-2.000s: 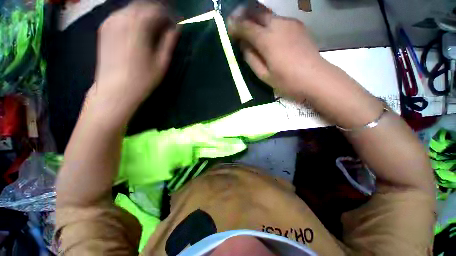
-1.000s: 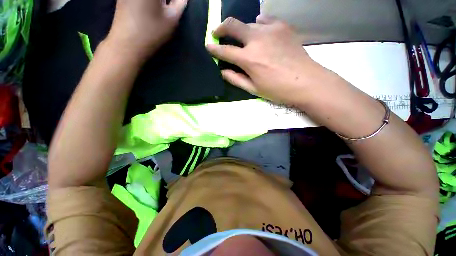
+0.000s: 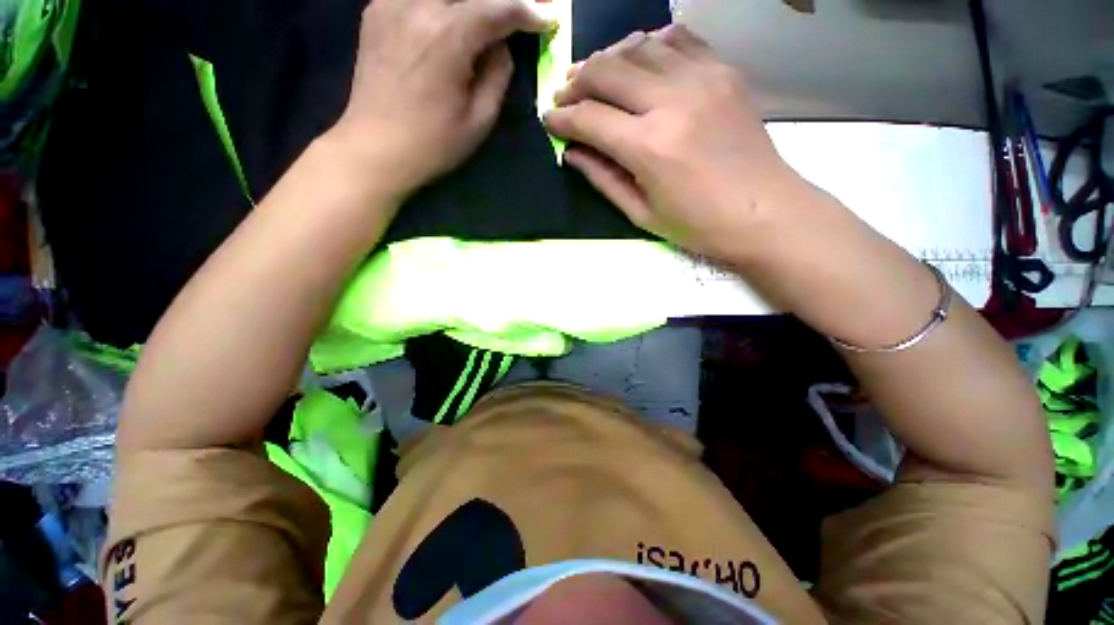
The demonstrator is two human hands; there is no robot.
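A black garment panel (image 3: 305, 86) covers the left and middle of the table, with a bright neon-green section (image 3: 489, 287) along its near edge. A narrow neon-green strip (image 3: 555, 73) lies on the black cloth at the top centre. My left hand (image 3: 434, 86) pinches the strip's upper part between thumb and finger. My right hand (image 3: 678, 134) rests on the cloth, its fingertips on the strip's right edge near its lower end. A thin green line (image 3: 220, 116) shows in the black panel at the left. The needle is not visible.
Black-handled scissors (image 3: 1084, 183), a dark red slim tool (image 3: 1018, 183) and a blue pen (image 3: 1038, 159) lie at the right. A printed ruler scale (image 3: 953, 266) runs along the white table's front edge. Clear plastic (image 3: 61, 409) is at the left, green pieces (image 3: 1069, 421) at the right.
The long strip, open to view two seconds ago, is now mostly between my hands. Since one second ago, my left hand has moved right onto it. The thin green line at the left shows longer.
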